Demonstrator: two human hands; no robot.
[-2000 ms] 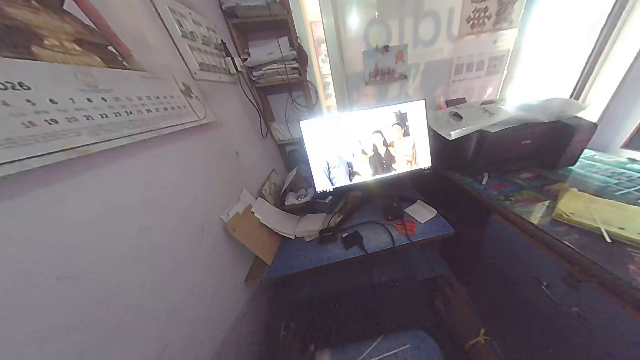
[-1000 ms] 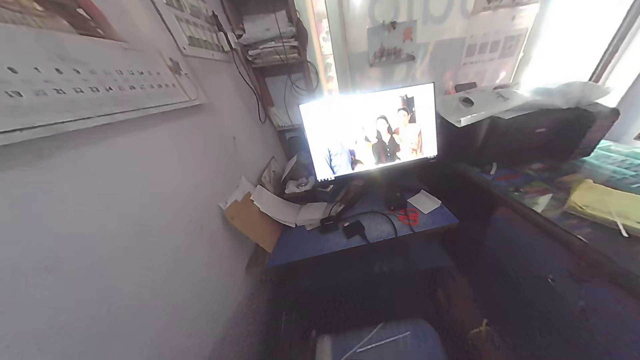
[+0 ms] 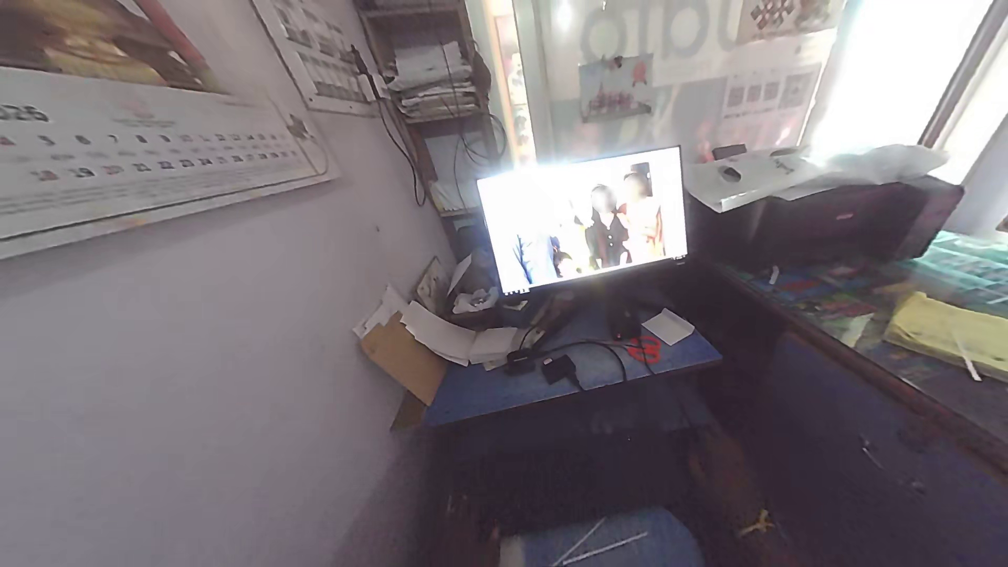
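Neither of my hands shows in the head view. A lit monitor (image 3: 583, 220) with a picture of several people stands on a small blue desk (image 3: 472, 398). Black cables and a black connector (image 3: 559, 368) lie in front of it, beside a red coiled cord (image 3: 644, 350) and a white paper piece (image 3: 668, 326). Left of the screen, bent white papers (image 3: 441, 332) and a brown cardboard piece (image 3: 403, 358) lean near the wall. Two thin white strips (image 3: 605, 549) rest on a blue seat (image 3: 657, 531) below the desk.
To the right, a black printer (image 3: 850, 220) with sheets on top stands by a glass-topped counter (image 3: 854, 358) bearing a yellow packet (image 3: 949, 335). Shelves (image 3: 445, 118) with stacked papers rise behind the desk. A calendar (image 3: 150, 157) hangs on the left wall.
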